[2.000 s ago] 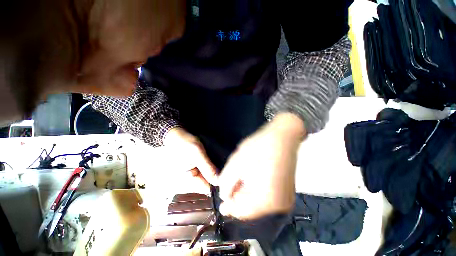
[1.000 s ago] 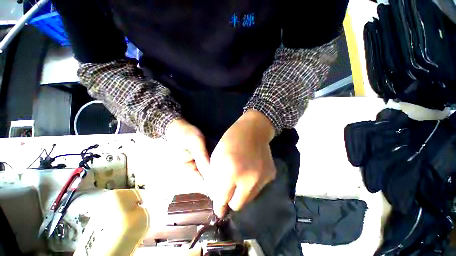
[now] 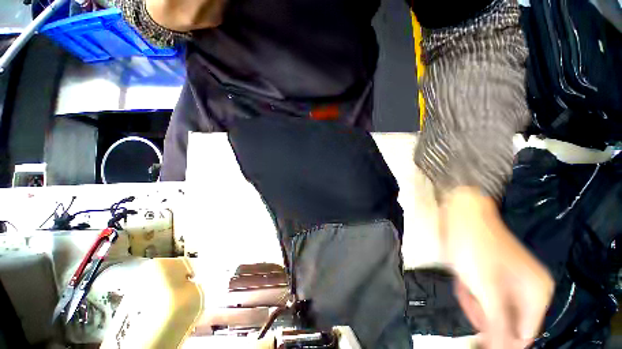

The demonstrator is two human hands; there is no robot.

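Note:
A large black cloth panel (image 3: 314, 170) with a dark grey lower section (image 3: 348, 272) lies flat across the machine table, its lower left edge at the presser foot area (image 3: 293, 317). The worker faces the camera, so my left hand (image 3: 501, 272) is on the picture's right. It is blurred, reaching down over the dark cloth at lower right; its grip is unclear. My right hand (image 3: 184, 10) is at the upper left, cut off by the top edge; its fingers are hidden. Neither hand touches the panel.
The cream machine head (image 3: 160, 300) is at lower left, with red-handled snips (image 3: 89, 262) and tangled threads beside it. A small black piece (image 3: 430, 300) lies right of the panel. A loose black heap (image 3: 580, 225) and stacked panels (image 3: 566, 75) are at right, a blue crate (image 3: 102, 34) upper left.
Both hands have left the needle area: my left hand moved to lower right, my right hand up to the top edge. The panel now lies spread out, showing its grey section.

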